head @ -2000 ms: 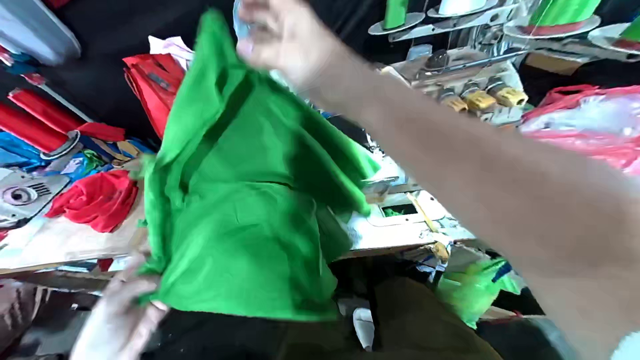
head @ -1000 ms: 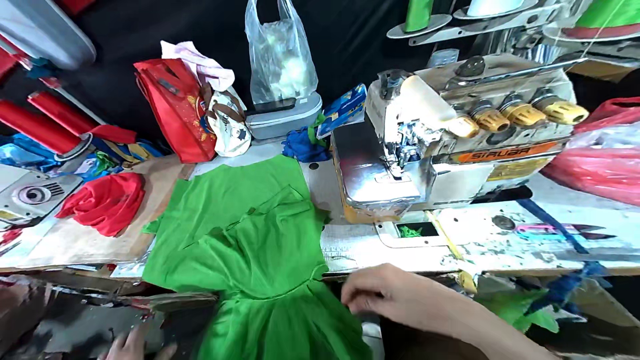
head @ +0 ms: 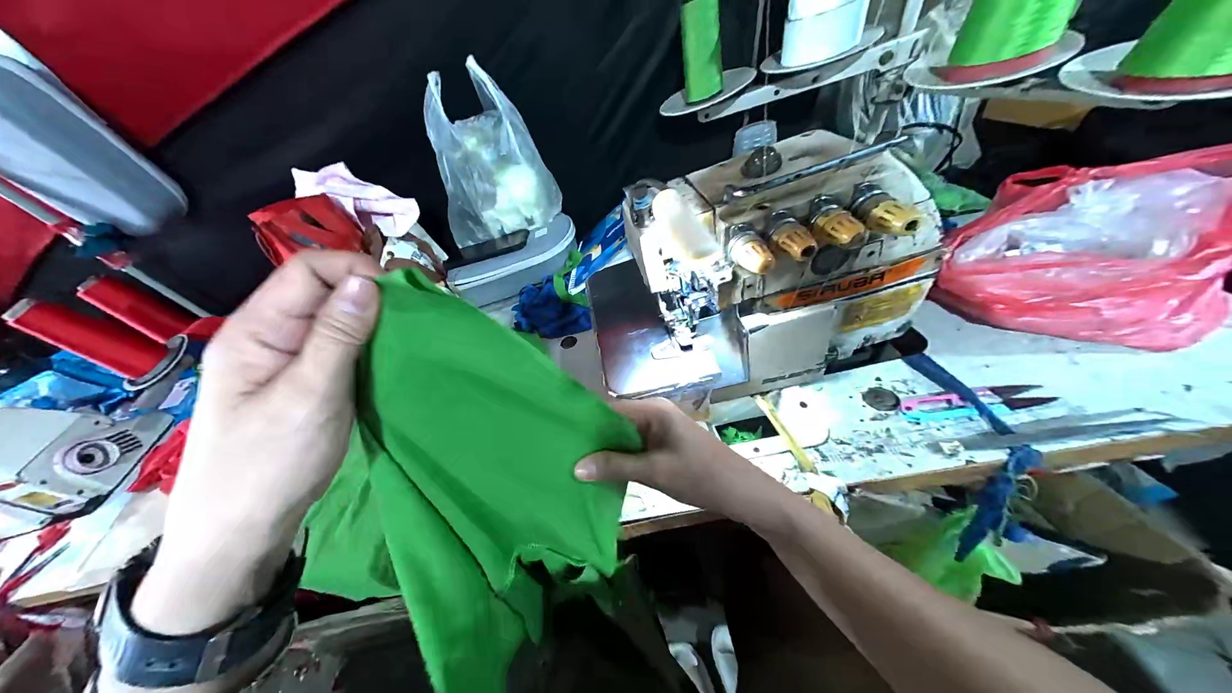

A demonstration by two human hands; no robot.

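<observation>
A piece of green fabric [head: 481, 414] hangs between my two hands in front of the table. My left hand [head: 298, 356], with a dark watch on the wrist, pinches its upper left corner between thumb and fingers. Its right edge is gripped by my right hand [head: 659, 448], just in front of the Siruba overlock sewing machine [head: 789, 260]. The lower part of the fabric drapes down over the table edge, with a seam and a gathered, curled edge near the bottom. The machine's presser foot [head: 681, 332] has no fabric under it.
Thread snips [head: 948, 402] lie right of the machine, near a pink plastic bag [head: 1088, 260]. Green thread cones [head: 1011, 38] stand above. Behind are a grey case [head: 525, 265] and a clear plastic bag [head: 496, 173]. Red thread cones [head: 96, 337] and another machine [head: 82, 462] are at left.
The green fabric lay spread over the table edge one second ago; now both hands hold it up. My left hand has come up from the lower left of the view.
</observation>
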